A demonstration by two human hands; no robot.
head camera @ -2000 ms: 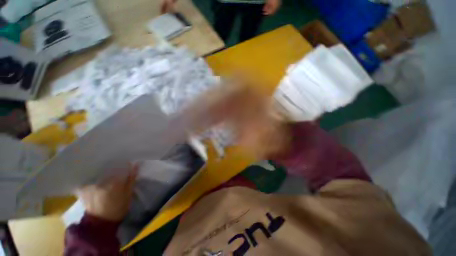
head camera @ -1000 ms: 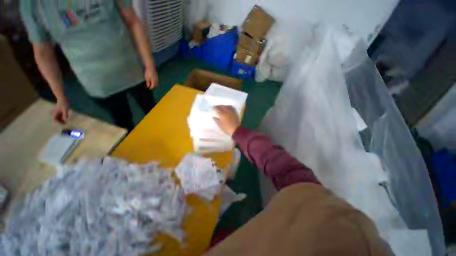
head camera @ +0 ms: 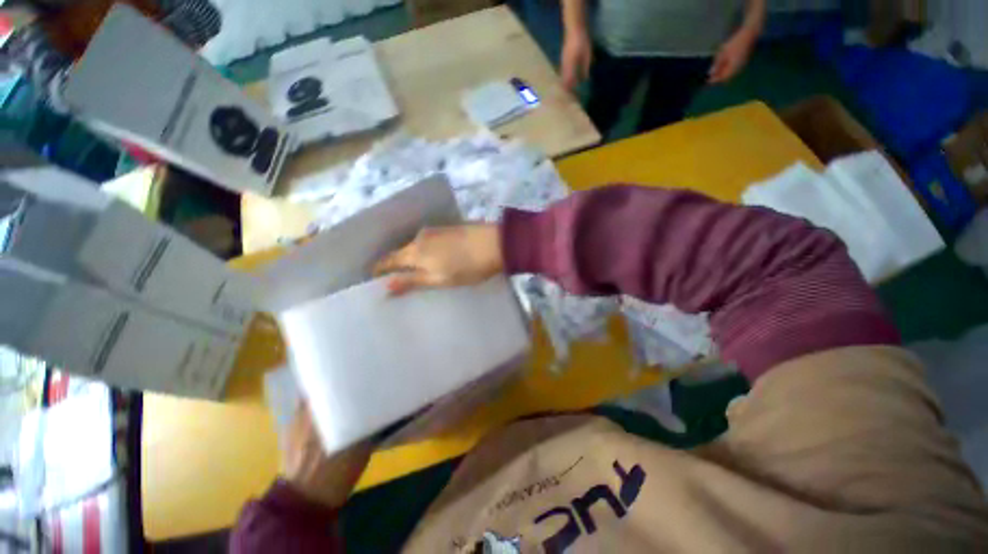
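An open white retail carton [head camera: 358,233] stands tilted in front of me with its lid flap raised. A white foam pad [head camera: 406,344] lies over its opening. My right hand [head camera: 450,258] rests on the pad's far edge, fingers spread. My left hand [head camera: 320,454] holds the carton's near left side; its fingers are partly hidden behind the carton. The carton's contents are hidden under the pad. A heap of small white-grey packets [head camera: 488,173] lies behind the carton.
Printed cartons [head camera: 141,281] stand at left, another [head camera: 179,108] behind them. Flat cartons [head camera: 330,89] and a scale [head camera: 501,103] lie on the pale board. Foam pads [head camera: 867,211] are stacked at the yellow table's right end. A person [head camera: 666,43] stands beyond; a striped sleeve shows upper left.
My right hand has moved from the foam stack back to the carton, where a pad now lies over the opening. The view has swung left, bringing the carton and left hand into the picture.
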